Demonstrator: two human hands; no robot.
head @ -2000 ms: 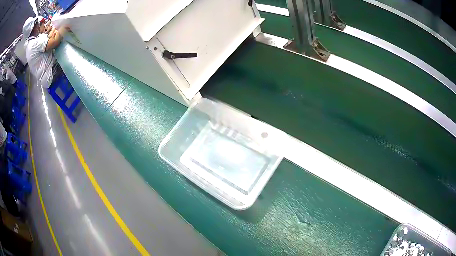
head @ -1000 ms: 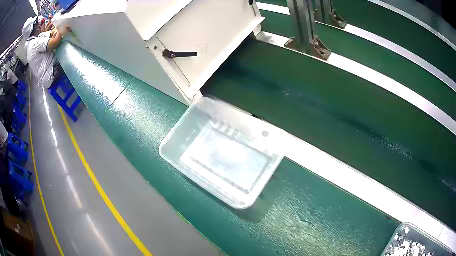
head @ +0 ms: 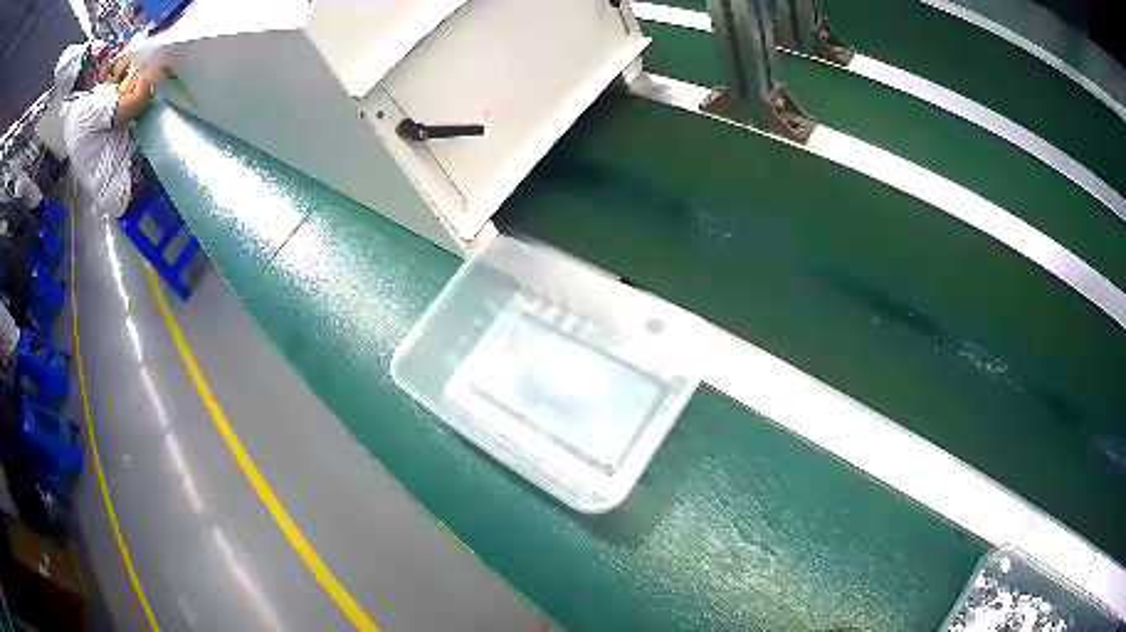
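Observation:
Neither of my hands is in the picture. The second bin (head: 426, 354), a clear rectangular plastic box, stands on the green bench edge beside the white machine, with a pale rectangle showing in its base. The parts bin (head: 984, 569), a similar clear box, is cut off by the bottom right corner; a heap of small white and silver disc parts (head: 1006, 607) lies in it.
The white machine housing (head: 266, 105) with a black lever (head: 442, 130) covers the belt. The dark green conveyor belt (head: 790, 266) runs beside a white guide rail (head: 852, 463). Grey support posts (head: 745, 62) stand behind. A person (head: 99, 130) is by a blue stool (head: 158, 235) at far left.
The camera view has shifted very slightly. The bins stand in the same places; nothing else has visibly changed.

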